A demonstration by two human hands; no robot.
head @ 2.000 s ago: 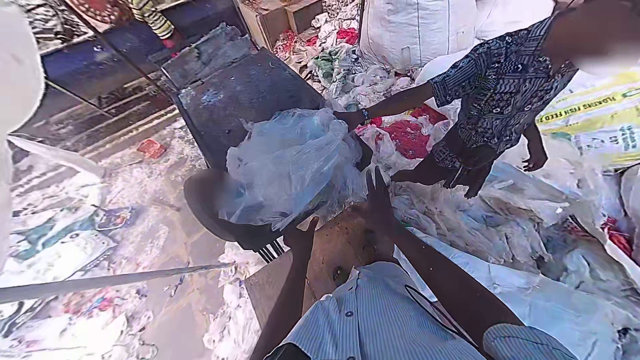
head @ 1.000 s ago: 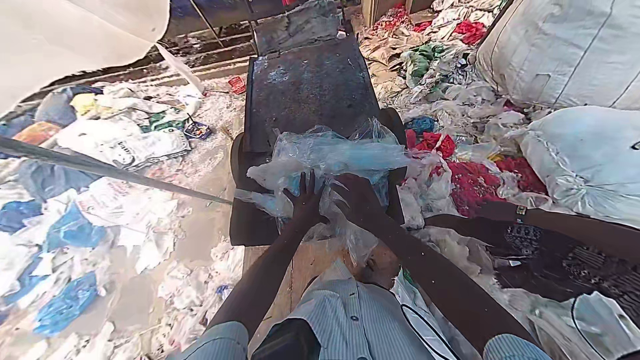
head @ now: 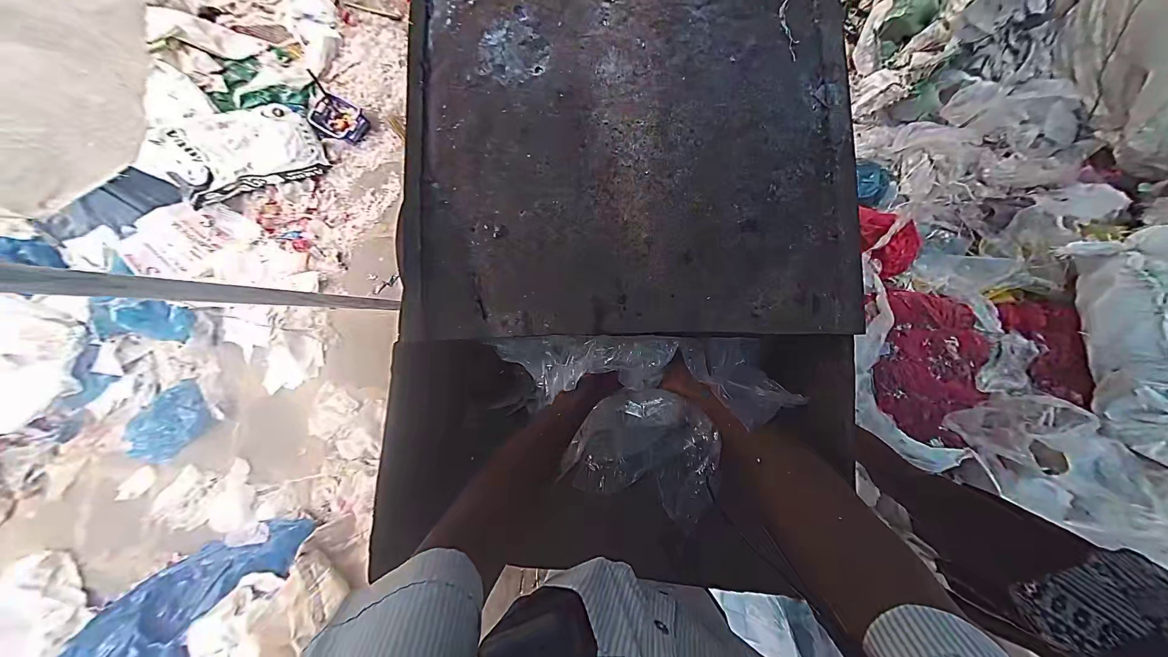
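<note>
Both my forearms reach forward over a dark metal tray (head: 456, 538) and in beneath the edge of a worn metal cover (head: 630, 182). My left hand (head: 593, 388) is mostly hidden among crumpled clear plastic film (head: 639, 438) at that edge. Close to its right, my right hand (head: 684, 383) is also largely covered by the film and the shadow. The film bunches between and around my wrists, with some hanging toward me and some passing under the cover. The fingers of both hands cannot be seen.
Another person's arm (head: 967, 529) in a patterned sleeve is at lower right. Red plastic (head: 931, 365) and pale film lie along the right side. At left are a taut strap or bar (head: 201, 290), blue plastic (head: 173, 420), a printed white sack (head: 228, 151) and a small dark basket (head: 338, 119).
My hands have moved forward from on top of the plastic film to the edge of the metal cover. Much of the film now lies out of sight under it. The view is closer over the machine.
</note>
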